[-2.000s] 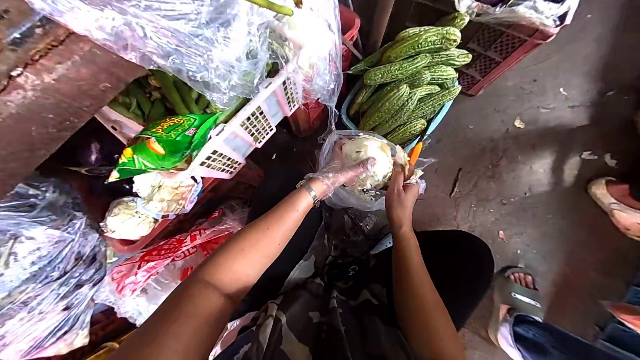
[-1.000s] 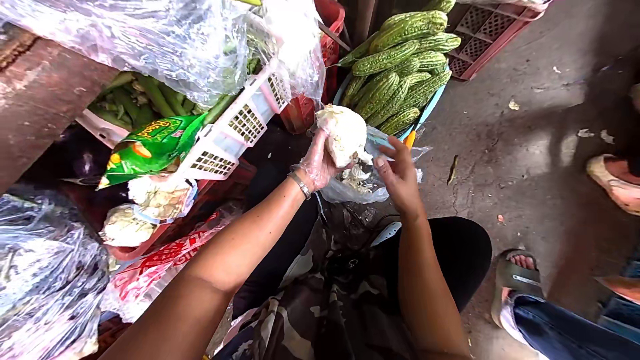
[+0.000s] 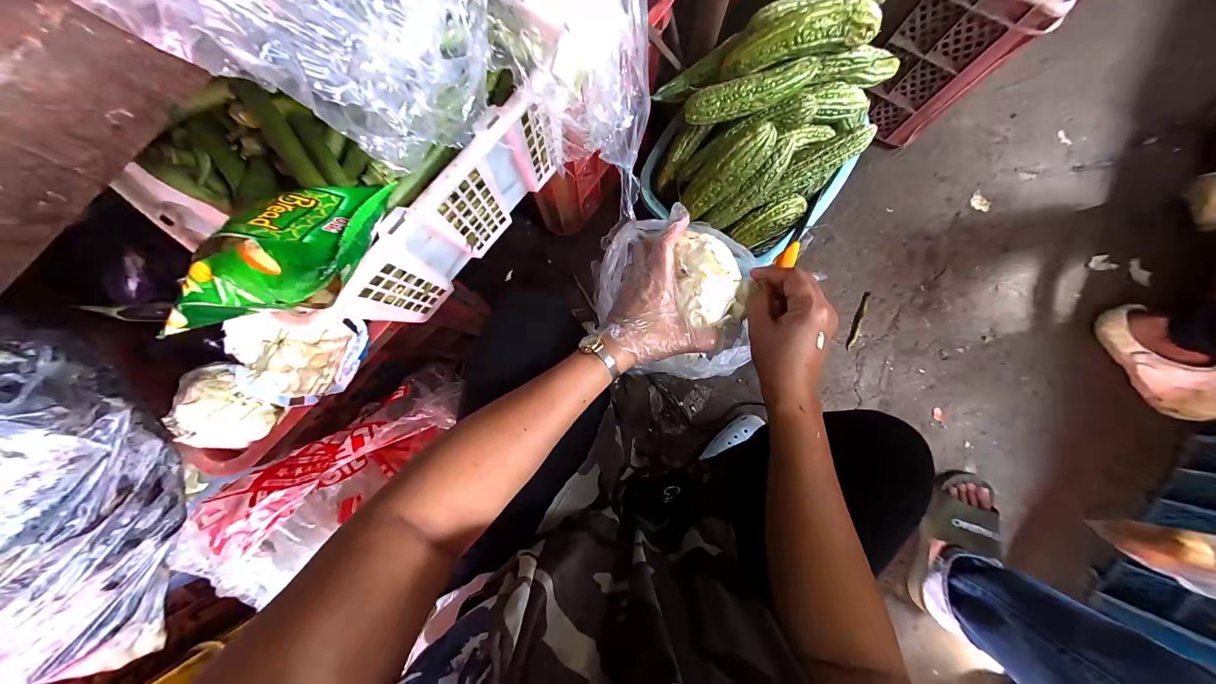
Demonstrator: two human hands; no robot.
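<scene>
My left hand [image 3: 655, 299], in a clear plastic glove and with a watch at the wrist, grips a pale, whitish vegetable head [image 3: 708, 275], perhaps a cauliflower. Below and around it lies a clear plastic bag [image 3: 703, 365]. Close on its right side, my right hand [image 3: 791, 309] is bare and closed around a tool with an orange handle [image 3: 788, 255]; a dark thin part shows above the fist, and the tool's kind is unclear. A small pale scrap sticks to the back of that hand.
Bitter melons [image 3: 760, 152] fill a light blue basin [image 3: 836, 197] just beyond my hands. At left are a white plastic crate [image 3: 456, 223] of green vegetables, a green snack bag [image 3: 285, 242] and pale cut vegetables [image 3: 223, 408]. A person's sandalled foot [image 3: 969, 503] stands at right.
The pale head, held up above the bag one second ago, is now lower, within the bag. My right hand has gone from open fingers to a closed grip on the orange-handled tool.
</scene>
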